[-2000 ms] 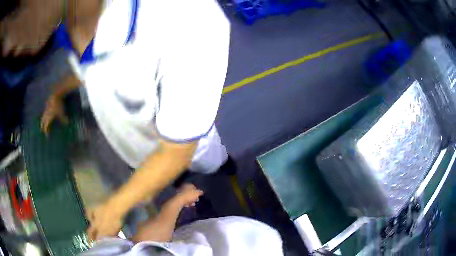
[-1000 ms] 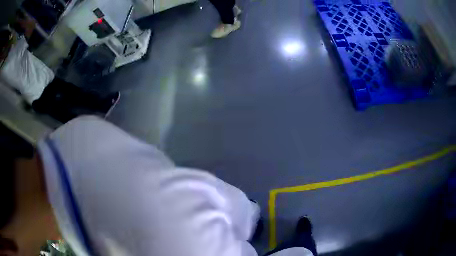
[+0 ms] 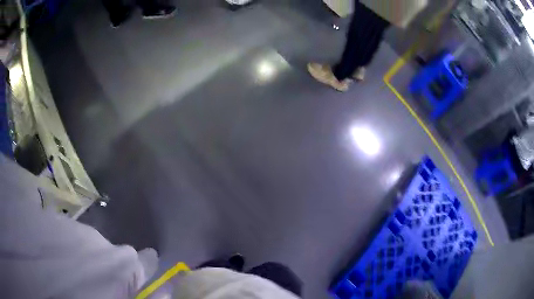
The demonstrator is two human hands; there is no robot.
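Neither of my hands shows in the head view. Grey factory floor (image 3: 234, 169) fills the middle, with bright light reflections on it. A large blue plastic pallet (image 3: 430, 225) with a grid top lies on the floor at the lower right. Pale clothing (image 3: 234, 285) and dark shoes show at the bottom edge, near a short yellow floor line. A pale sleeve or coat (image 3: 64, 239) fills the lower left; whose it is I cannot tell.
A person in dark trousers (image 3: 363, 41) and tan shoes stands at the upper right. Two blue stools (image 3: 439, 84) are at the right beyond a yellow line (image 3: 433, 137). A cream metal frame (image 3: 55, 140) stands at the left. Another person's dark shoes (image 3: 158, 13) show at the top.
The view has swung from the green bench and conveyor to the open floor. The pallet now lies at the lower right, and the person in white has mostly left the view.
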